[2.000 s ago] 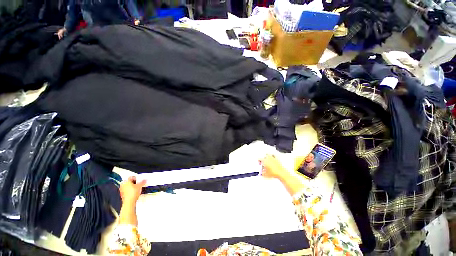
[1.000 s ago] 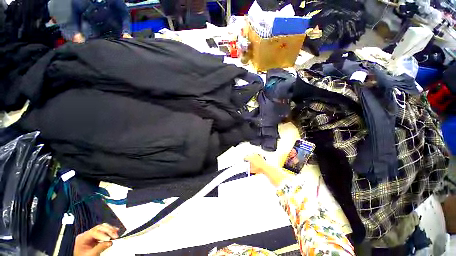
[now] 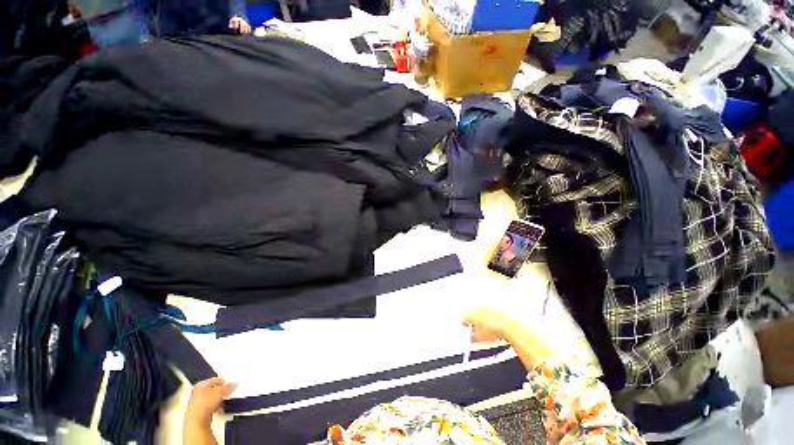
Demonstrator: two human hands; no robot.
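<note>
Dark cloth strips lie in rows on the white tabletop (image 3: 348,348). A thin white strip (image 3: 374,384) lies lengthwise between two dark strips, the nearer one (image 3: 383,402) wider. My left hand (image 3: 207,405) is at the left end of these strips, partly blurred; whether it grips an end is unclear. My right hand (image 3: 492,323) is above their right part, holding a slim pale stick (image 3: 467,345) that points down at them. Another dark strip (image 3: 409,276) lies slanted farther back, over a dark piece.
A large black cloth heap (image 3: 209,174) lies behind. A lit phone (image 3: 516,249) is right of the strips. A plaid heap (image 3: 688,261) is at right, a cardboard box (image 3: 483,63) behind. Bundled dark strips (image 3: 131,382) and bagged pieces (image 3: 30,322) are at left.
The white strip, bowed between my hands a second ago, now lies flatter along the near dark strips. My right hand has moved nearer and right; my left hand has moved right. A slanted dark strip now shows behind.
</note>
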